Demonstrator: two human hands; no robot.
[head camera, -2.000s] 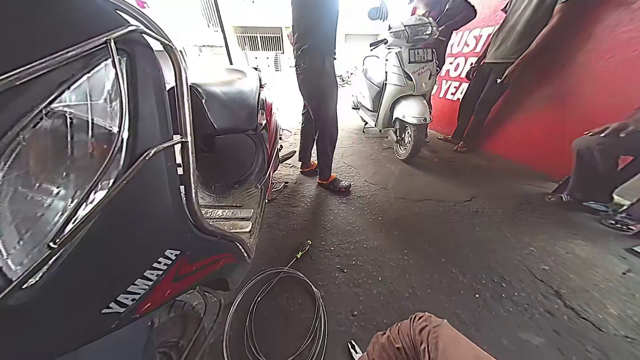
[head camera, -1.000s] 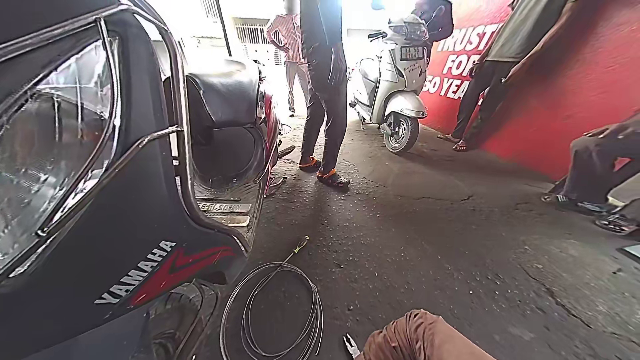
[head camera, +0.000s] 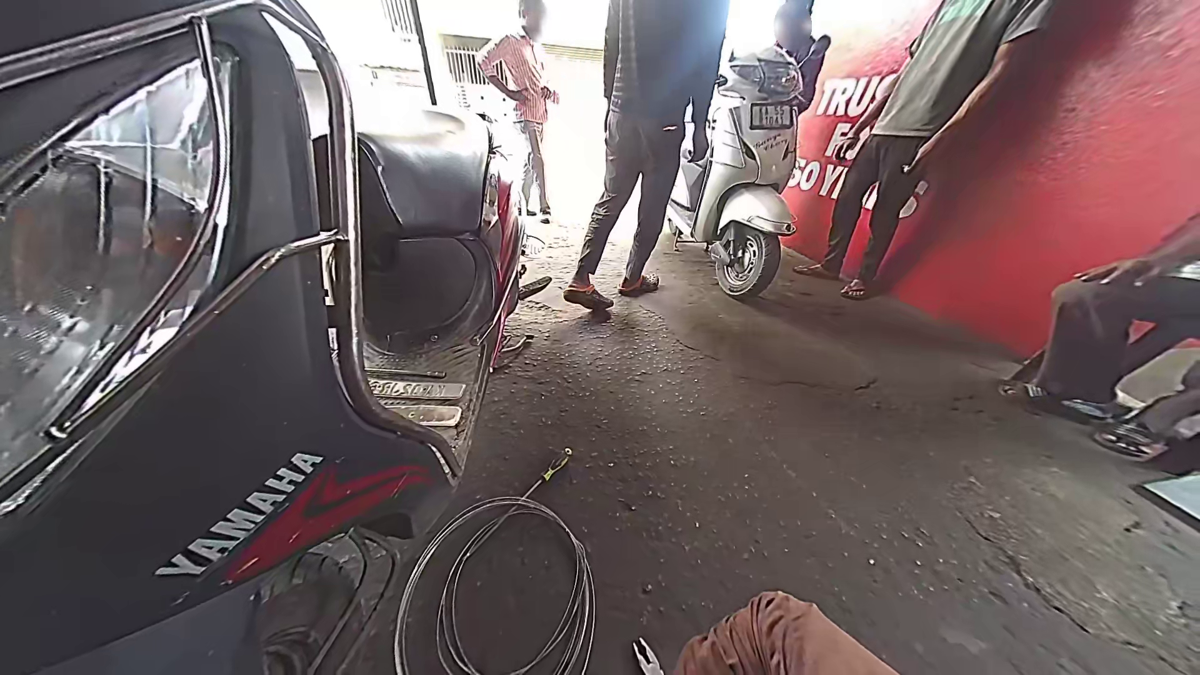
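Neither of my hands shows in the head view. At the bottom, my bent knee in brown trousers (head camera: 783, 642) juts in. Just left of it, the jaws of metal pliers (head camera: 647, 656) poke up from the bottom edge; their handles are out of frame. A coiled thin cable (head camera: 591, 600) lies on the ground left of the pliers, its greenish-yellow end piece (head camera: 557, 465) pointing away from me. A dark Yamaha scooter (head camera: 281, 394) with a red stripe and chrome guard bars stands close on the left, part of its front wheel (head camera: 305, 609) visible below the body.
Ahead, a person in dark trousers (head camera: 637, 178) stands near a silver scooter (head camera: 750, 178). Another person stands farther back. At right, a person leans by a red wall (head camera: 1078, 169) with white lettering, and someone sits with hands on their knees. Cracked, rough ground (head camera: 797, 450) runs between.
The standing person ahead has turned and shifted their feet. A person in a striped shirt has come into view behind, absent in the oldest frame. The cable and pliers lie as before.
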